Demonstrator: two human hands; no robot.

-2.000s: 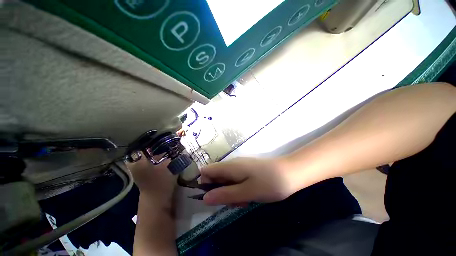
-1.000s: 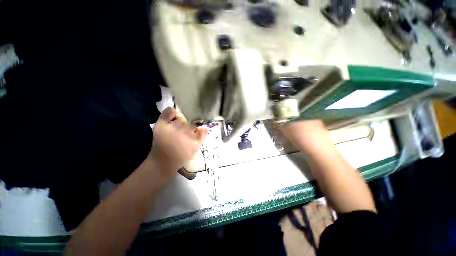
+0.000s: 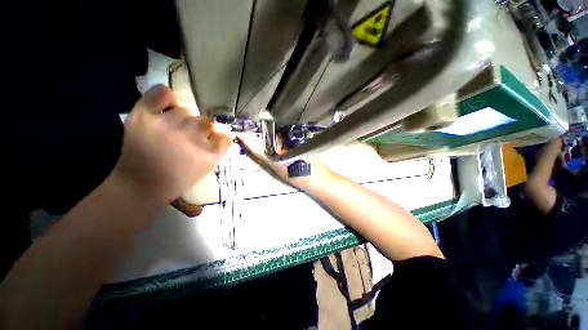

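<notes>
My left hand (image 3: 169, 145) is beside the needle area of the cream machine head (image 3: 216, 58), fingers bent and fingertips together; I cannot tell what they hold. My right hand (image 3: 274, 161) reaches in behind the black knurled knob (image 3: 299, 169), and its fingertips are near the needle bar (image 3: 267, 135). The knob and the head partly hide it, so its grip is unclear. The machine bed (image 3: 335, 169) below is bright and washed out. Faint dark thread-like lines (image 3: 230, 206) run down from my left fingertips to the table.
Black fabric (image 3: 71, 109) fills the left side. The green ruler edge (image 3: 271, 251) runs along the table front. The control panel (image 3: 480, 119) and clear plastic tray (image 3: 493, 177) are at right. Another person's arm (image 3: 543, 174) shows at far right.
The view has swung and moved closer to the machine head since the earlier frames. My right hand has moved from beside the control panel to the needle area. The dark tool in it earlier is not visible.
</notes>
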